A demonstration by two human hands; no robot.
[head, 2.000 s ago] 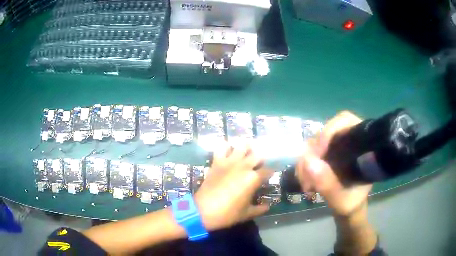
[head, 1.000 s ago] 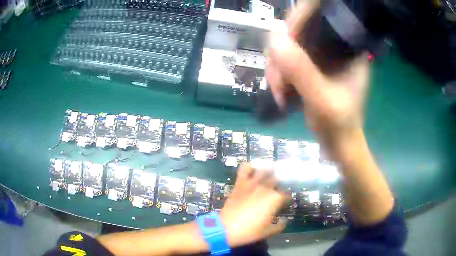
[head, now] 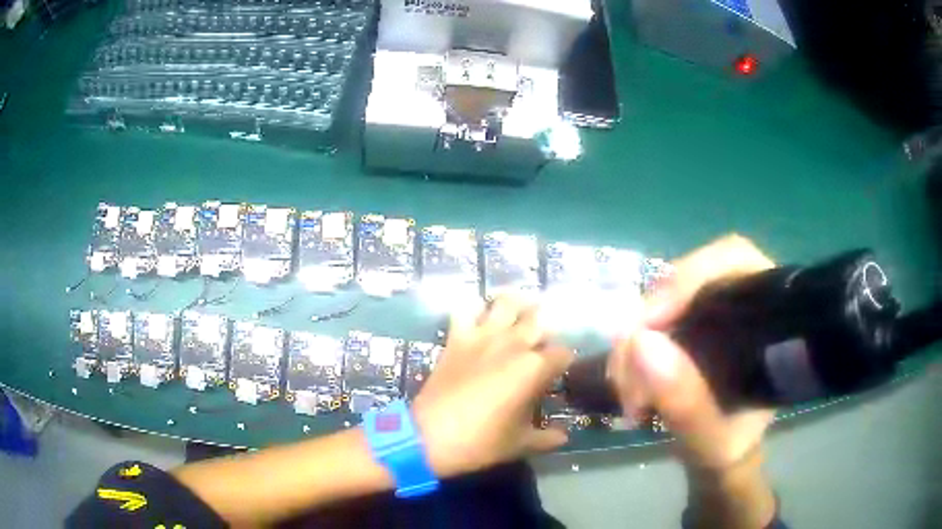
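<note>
Small circuit boards [head: 325, 248] lie in two long rows on the green mat. My right hand [head: 692, 351] is closed around a thick black electric screwdriver [head: 801, 336], its nose pointing left over the front row. My left hand [head: 491, 377], with a blue wristband, rests over the front row just left of the screwdriver nose, fingers bent. It covers some boards; whether it grips one cannot be told. A bright glare hides boards of the back row near my fingertips. The screwdriver tip and any screw cannot be made out.
A white-grey screw feeder [head: 465, 114] stands beyond the rows, with a dark flat case [head: 589, 78] at its right. A clear ribbed tray [head: 227, 72] is at its left. A grey box with a red light [head: 713, 36] is at the back right. Thin dark wires lie between the rows.
My right hand with the screwdriver has moved from beside the feeder back down to the front row, next to my left hand. The camera view has shifted. My left hand stays over the front row.
</note>
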